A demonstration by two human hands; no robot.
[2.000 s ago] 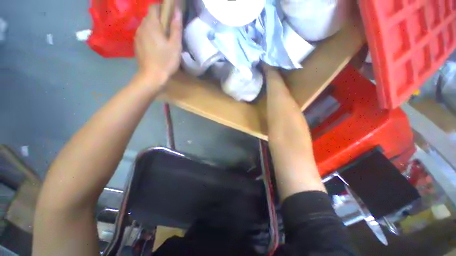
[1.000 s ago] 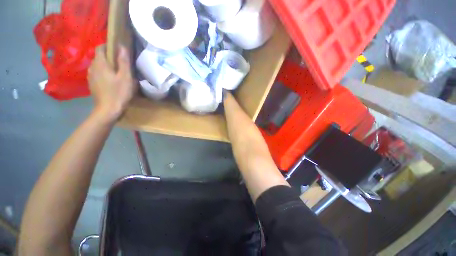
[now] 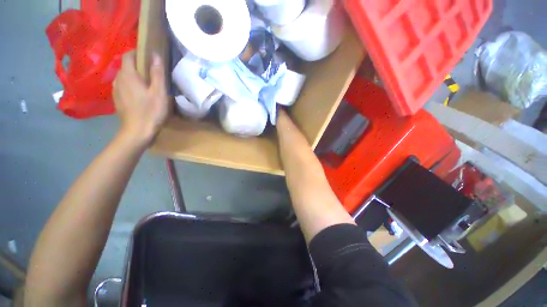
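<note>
An open cardboard box (image 3: 216,150) at the top centre holds several white label rolls. A large label roll (image 3: 231,42) with a brown-grey core lies on top at the left. Smaller rolls, one (image 3: 242,116) near the front wall, lie around pale blue label strips (image 3: 240,83). My left hand (image 3: 141,96) grips the box's left wall, thumb inside and fingers outside. My right forearm reaches into the box's front right corner; my right hand is hidden under the rolls and strips. A red tray (image 3: 420,48) with square pockets lies over the box's right edge.
A crumpled red plastic bag (image 3: 90,66) lies left of the box. A black chair (image 3: 219,258) stands below it. A red stool (image 3: 390,150) with a black device (image 3: 426,198) is at the right. Beyond are a clear plastic-wrapped bundle (image 3: 516,69) and yellow-black floor tape (image 3: 451,87).
The view has shifted, bringing the large roll's core and more of the red bag into sight. The small roll beside my right wrist has tilted. My left hand stays on the box wall.
</note>
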